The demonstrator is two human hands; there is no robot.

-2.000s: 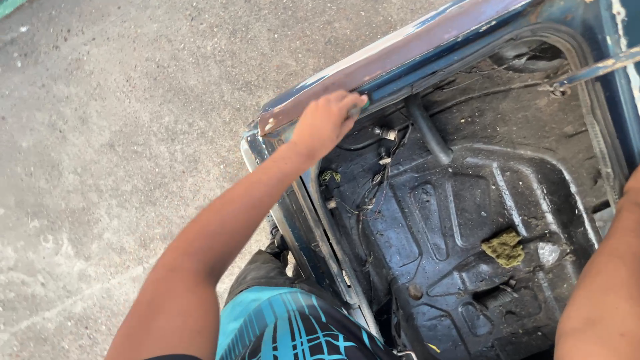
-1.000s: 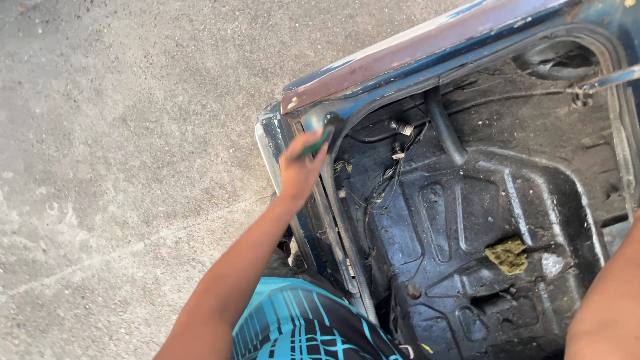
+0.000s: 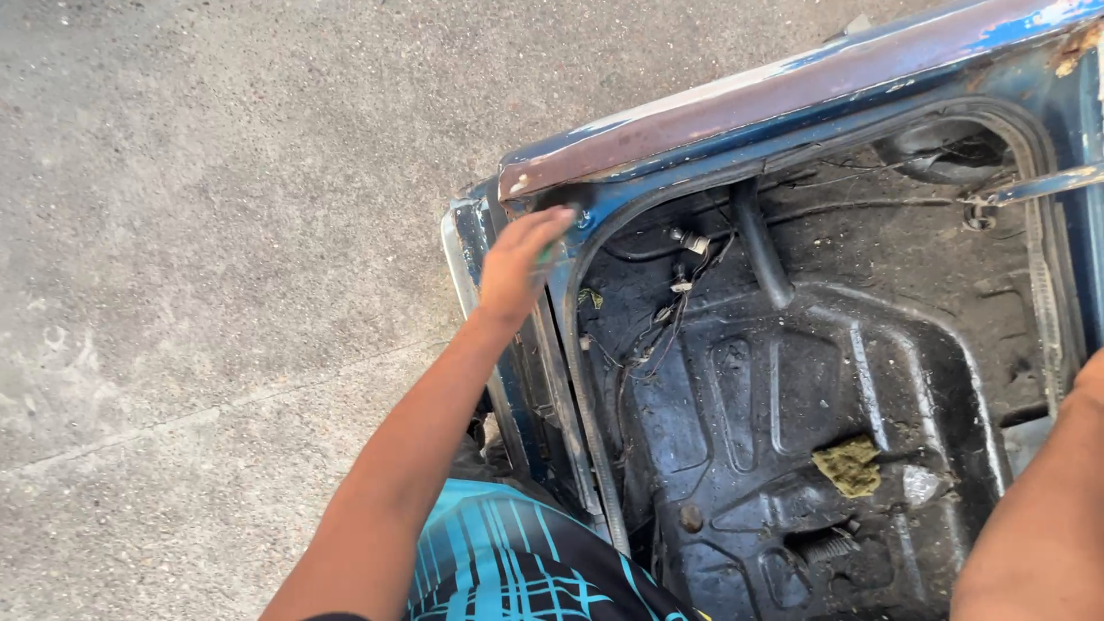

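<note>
The open trunk of a car, with a worn blue and brown body panel along its far side, fills the right half. At the left corner of the opening my left hand holds a small green object against the blue painted metal; hand and object are blurred, and the object's kind is unclear. A black rubber weatherstrip runs just right of that hand. My right hand is at the right edge of the view, mostly cut off, by the trunk's right rim; what it touches or holds is hidden.
Inside the trunk are loose wires with bulb sockets, a black pipe, a yellowish rag or sponge piece and a crumpled clear scrap. A metal bar crosses the right rim. Concrete ground lies at left.
My left hand has moved from the trunk's upper rim to its left corner, with the green object in it. The right arm stays at the right side.
</note>
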